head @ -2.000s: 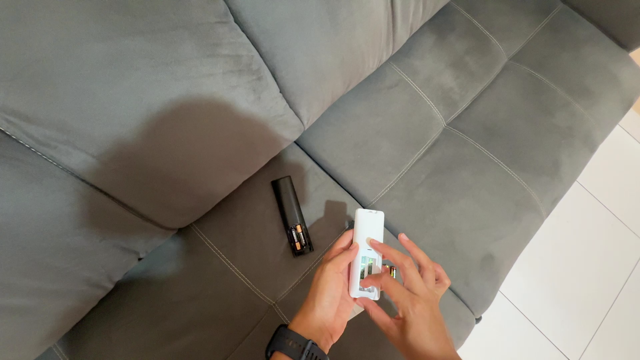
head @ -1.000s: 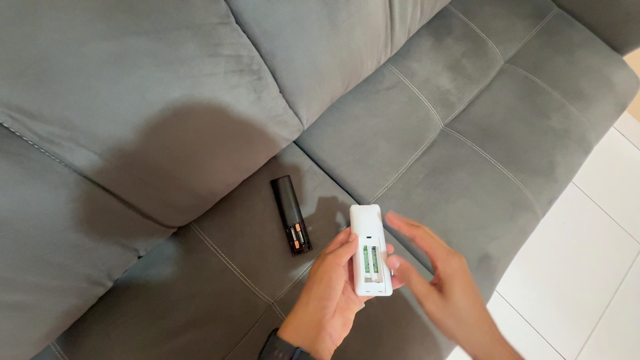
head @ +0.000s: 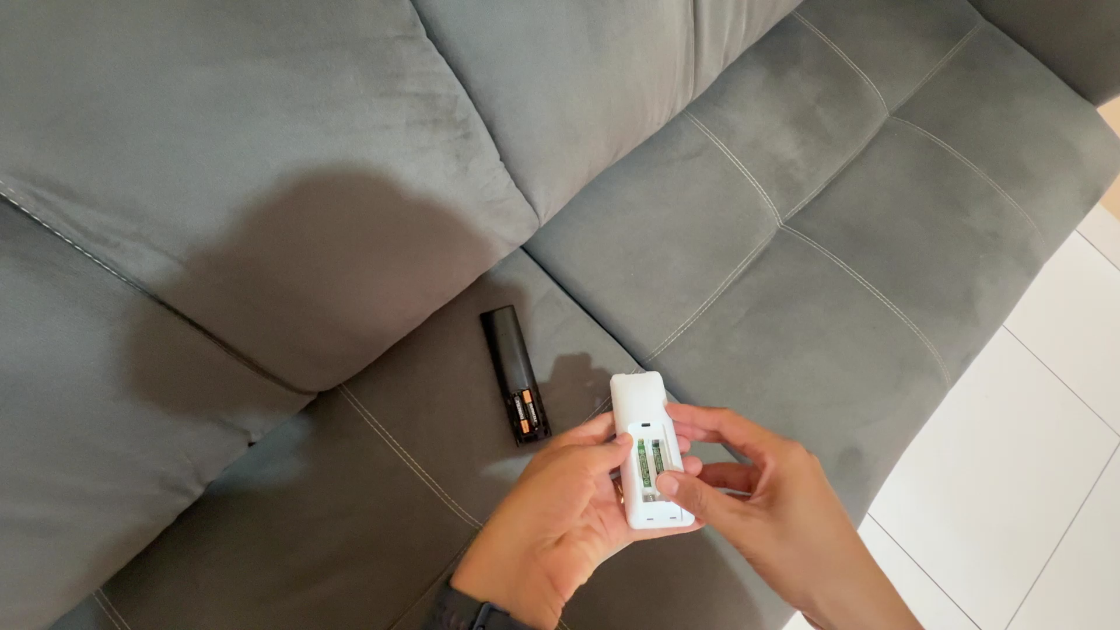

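Observation:
A white remote control lies back side up in my left hand, held between thumb and fingers. Its battery compartment is uncovered and holds two green batteries side by side. My right hand grips the remote's right side, the thumb tip at the lower right of the compartment and the fingers along the edge. To the left, a black remote control rests on the sofa seat, its compartment also uncovered with two black and orange batteries inside.
The grey fabric sofa seat with stitched seams spreads below and beyond my hands. Its back cushions fill the upper left and carry a large shadow. White floor tiles show at the right. A dark watch is on my left wrist.
My right hand moved off the white remote's compartment to the right, then came back onto its right side. The black remote has not moved.

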